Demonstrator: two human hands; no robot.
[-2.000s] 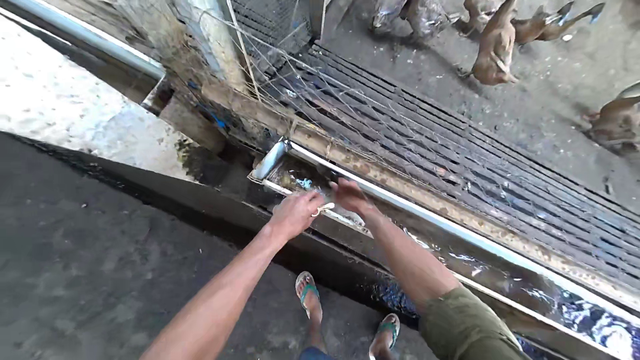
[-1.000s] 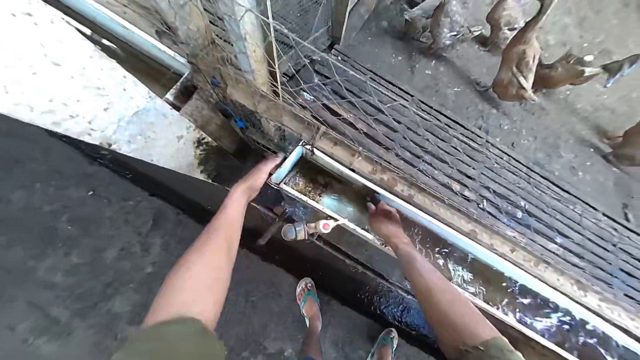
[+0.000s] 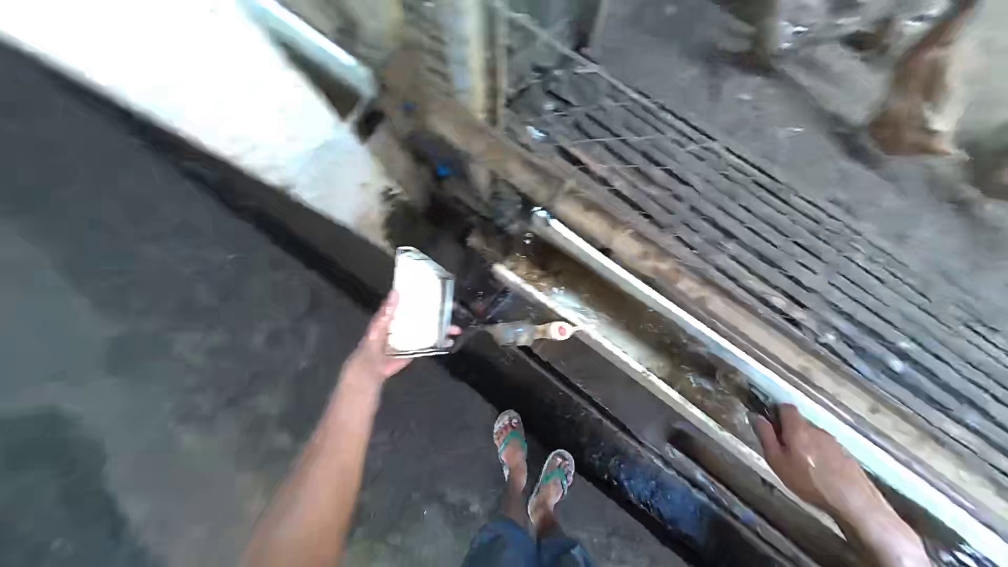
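My left hand (image 3: 378,339) grips a pale, trough-shaped end cap (image 3: 421,303), held out over the dark ledge left of the trough's end. A long white plastic trough (image 3: 669,303) with murky water runs diagonally toward the lower right. Over its water is my right hand (image 3: 799,449), with a small dark object at its fingertips that is too blurred to name. Beside the near rim, close to the trough's end, sits a pipe fitting with a valve (image 3: 528,332), its tip red and white.
A slatted floor (image 3: 732,213) and thin wire netting lie beyond the trough. Brown ducks (image 3: 917,94) stand at the upper right. A bright white concrete ledge (image 3: 197,94) is at the upper left. My sandalled feet (image 3: 531,465) are on the dark floor below.
The end piece, on the trough a second ago, is off it in my left hand. My right hand has moved down along the trough toward the right.
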